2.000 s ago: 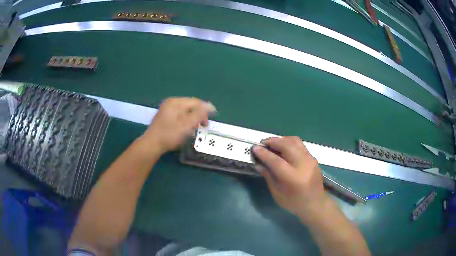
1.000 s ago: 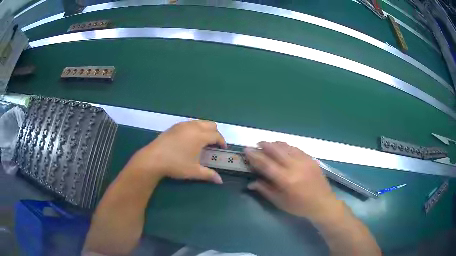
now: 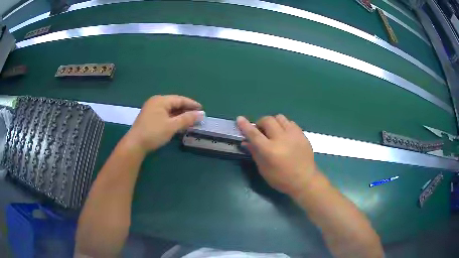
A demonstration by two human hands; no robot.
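Observation:
A smooth silver cover plate (image 3: 220, 126) is held by its ends between my two hands, over the silver strip's front edge. Just below and in front of it, a grey fixture bar (image 3: 215, 145) with small dark openings lies on the green surface. The plate partly overlaps the bar's back edge; whether they touch cannot be told. My left hand (image 3: 163, 121) pinches the plate's left end. My right hand (image 3: 283, 148) holds its right end with thumb and fingers and hides the fixture bar's right end.
Stacked fixture bars (image 3: 50, 148) stand at left, above a blue bin (image 3: 30, 229). A brass-coloured block (image 3: 85, 70) lies behind them. At right are fixture bars (image 3: 410, 142), a blue pen-like tool (image 3: 384, 181) and a slim dark bar (image 3: 431, 190). Silver strips (image 3: 347, 147) cross the surface.
The long slim bar beside the blue tool is gone from there. A silver plate is now between my hands, and the grey bar lies in front of it. The rear brass-coloured block has moved left.

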